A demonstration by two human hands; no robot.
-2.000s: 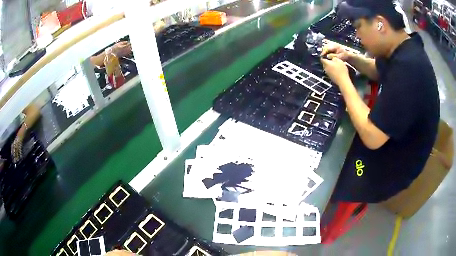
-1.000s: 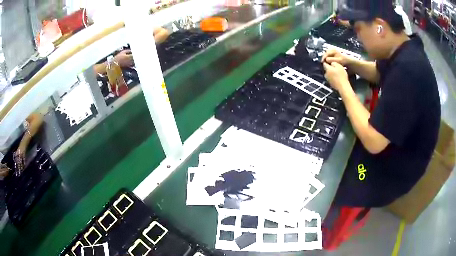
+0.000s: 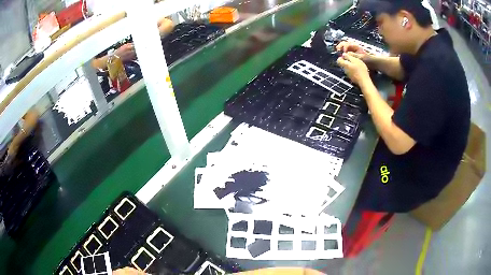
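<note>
Only slivers of skin show at the bottom edge: one small patch [image 3: 128, 271] near the black tray and a longer one [image 3: 282, 272] below the white sheet. The fingers and anything they hold are cut off. The black blister tray [image 3: 177, 244] at the lower left holds several cream-outlined square frames [image 3: 125, 209] in its pockets. A white strip with dark squares [image 3: 96, 263] lies at its lower part. A white backing sheet with dark and empty windows [image 3: 284, 236] lies on the bench at the bottom centre.
White used sheets [image 3: 290, 156] lie in a pile with black film scraps [image 3: 245, 185] on top. Beyond is another black tray [image 3: 274, 102] with a windowed strip. A seated person [image 3: 425, 107] works at the right. A white post [image 3: 161, 91] stands by the green conveyor [image 3: 102, 172].
The view has shifted slightly. The skin patches at the bottom edge, out of view one second ago, show again. The tray and sheets look unchanged.
</note>
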